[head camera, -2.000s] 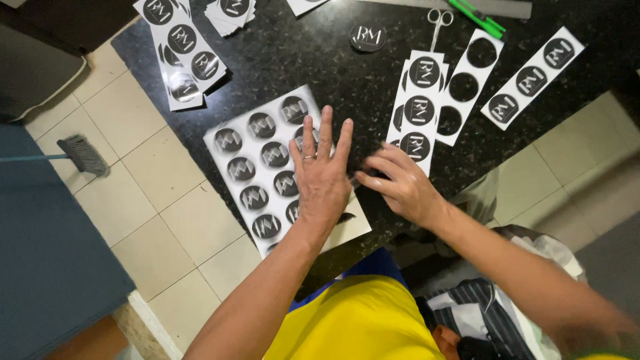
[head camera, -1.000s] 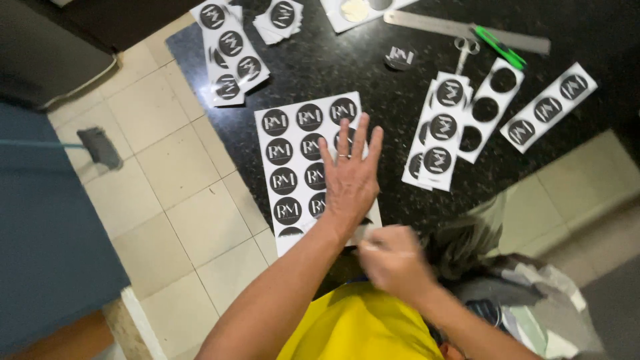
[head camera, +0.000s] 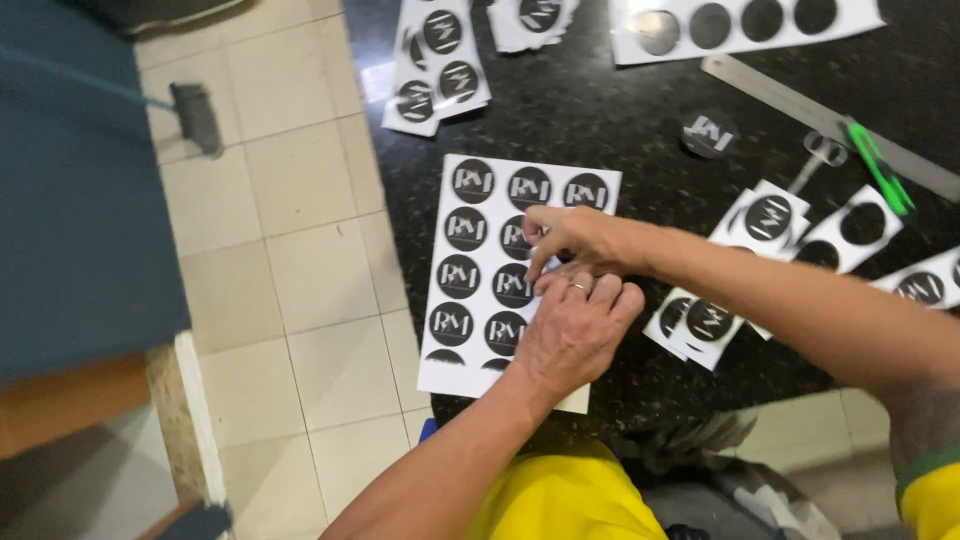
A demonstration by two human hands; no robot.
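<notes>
A white sheet of round black stickers (head camera: 484, 255) lies on the black speckled countertop (head camera: 600, 105), near its left edge. My left hand (head camera: 574, 330) rests on the sheet's right side, a ring on one finger, its fingers curled and partly covered. Just above and touching it, my right hand (head camera: 566, 236) reaches in from the right over the sheet's right columns with bent fingers. Whether either hand holds something between its fingertips is hidden. A pale sheet corner (head camera: 574, 401) shows below my left hand.
Cut sticker strips (head camera: 769, 217) lie under and beside my right forearm. Further back are a steel ruler (head camera: 780, 94), scissors (head camera: 825, 148), a green cutter (head camera: 877, 165), a loose round sticker (head camera: 709, 135), more strips (head camera: 442, 64) and a partly used sheet (head camera: 731, 49). A broom (head camera: 196, 120) stands on the floor.
My right hand has moved from the sheet's lower right edge up over its right columns. My left hand's spread fingers have curled, and it now lies lower right on the sheet. The view has shifted.
</notes>
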